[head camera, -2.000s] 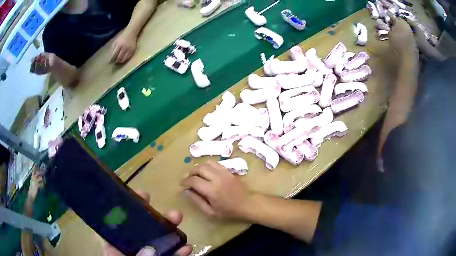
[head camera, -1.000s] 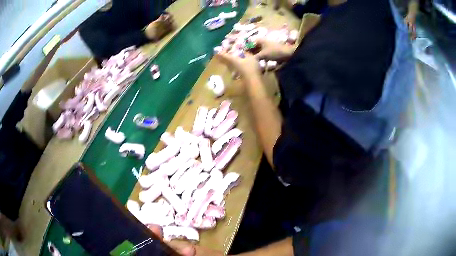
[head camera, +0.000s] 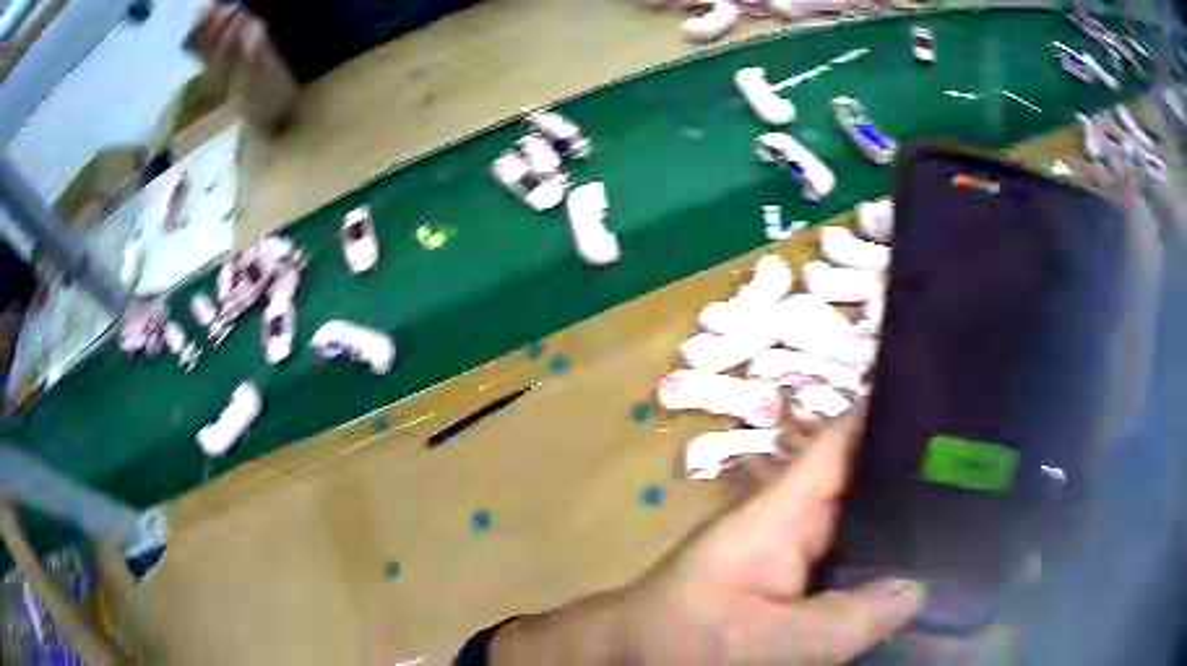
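Note:
My left hand (head camera: 755, 559) comes in from the bottom edge, with a dark band at the wrist. It is closed around the lower left side of a smartphone (head camera: 983, 364), its thumb over the lower front. The phone is upright and slightly tilted, with a dark screen and a green patch low on it. The phone hides part of the heap of white housing shells (head camera: 794, 332) on the bench. My right hand is not in view.
A green conveyor belt (head camera: 456, 312) crosses behind the bench (head camera: 547, 455), carrying shells, part-assembled units and pink-and-dark assemblies (head camera: 254, 286). A slim black tool (head camera: 479, 416) and teal dots lie on the bench. Grey metal uprights stand at left. Another person's blurred hand (head camera: 244, 65) is at top left.
The view has swung left. My left hand has brought the phone from the lower left to the right, over the shells. My right hand, on the bench two seconds ago, is out of view.

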